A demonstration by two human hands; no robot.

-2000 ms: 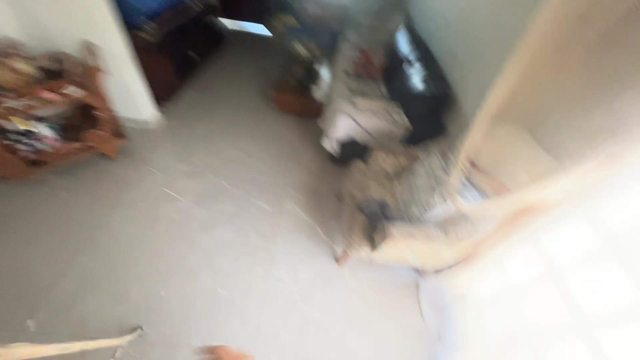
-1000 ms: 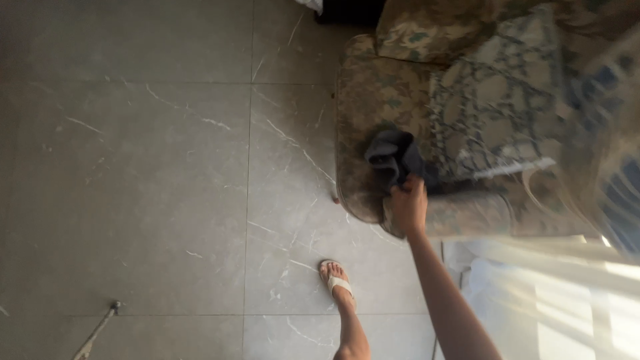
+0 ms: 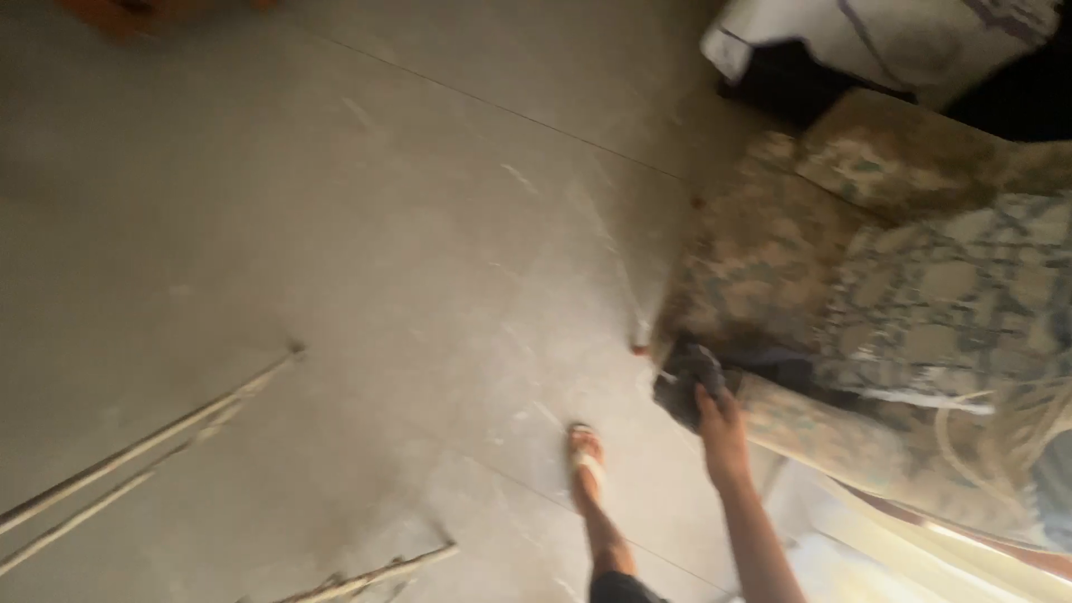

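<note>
My right hand (image 3: 722, 435) reaches up from the lower edge and grips a dark grey cloth (image 3: 691, 381) at the front corner of an upholstered armchair or sofa (image 3: 754, 251) with a faded floral cover. Dark fabric also lies on the seat just right of the hand, beside a patterned woven throw (image 3: 946, 293); whether it is part of the same cloth I cannot tell. The picture is blurred. My left hand is outside the view.
Thin wooden or metal legs of a rack or stand (image 3: 159, 440) rise over the tiled floor (image 3: 402, 251) at lower left. My sandalled foot (image 3: 586, 456) is on the floor. A white cloth with dark lines (image 3: 913, 42) lies at upper right, and a pale curtain (image 3: 888, 553) hangs at lower right.
The view has swung down from the room to the seat and floor. My right hand, on the dark cloth one second ago, still holds it, now nearer the seat's front corner.
</note>
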